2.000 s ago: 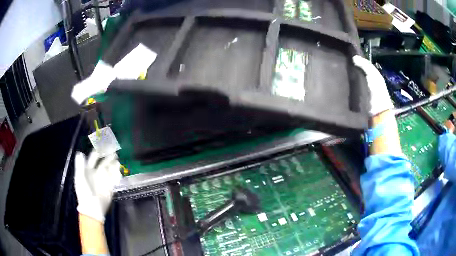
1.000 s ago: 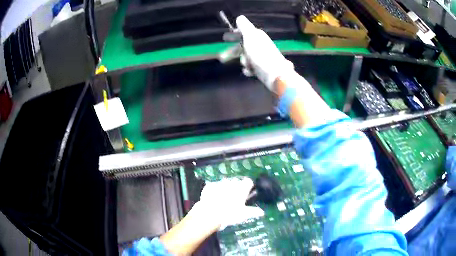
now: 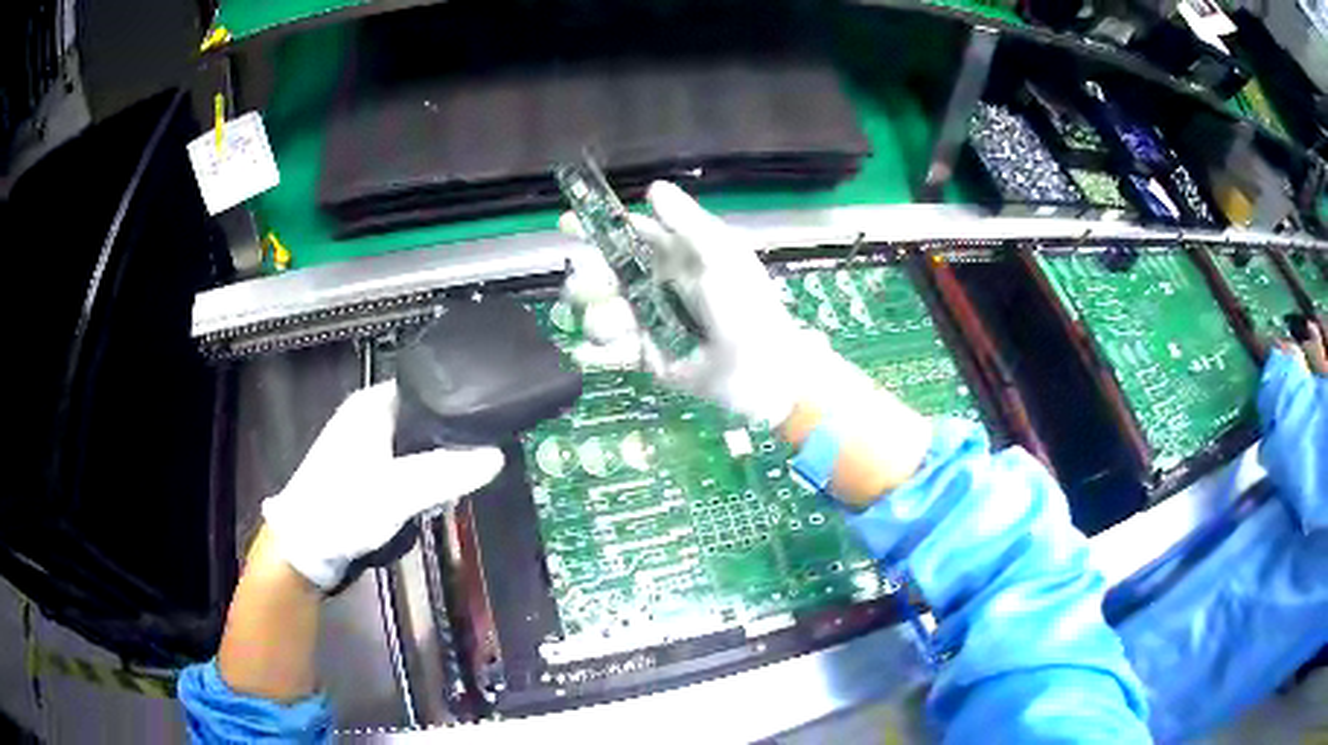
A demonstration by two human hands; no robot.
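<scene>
My left hand (image 3: 372,488), in a white glove, holds a black-headed hand tool (image 3: 488,371) over the left edge of a large green circuit board (image 3: 699,546). The board lies in a black carrier frame with red-brown end bars. My right hand (image 3: 699,299), in a white glove, holds a small narrow circuit board (image 3: 619,240) tilted above the upper part of the large board. The right fingers partly hide the small board's lower part.
Black foam sheets (image 3: 597,131) are stacked on the green shelf behind the silver rail (image 3: 437,269). Component bins (image 3: 1020,153) stand at upper right. Another board (image 3: 1151,349) is at right, near another person's hand (image 3: 1296,349). A black tote (image 3: 109,349) stands at left.
My right hand has come down from the upper shelf with the small board. My left hand has lifted the black-headed tool off the large board and moved left. The view has shifted.
</scene>
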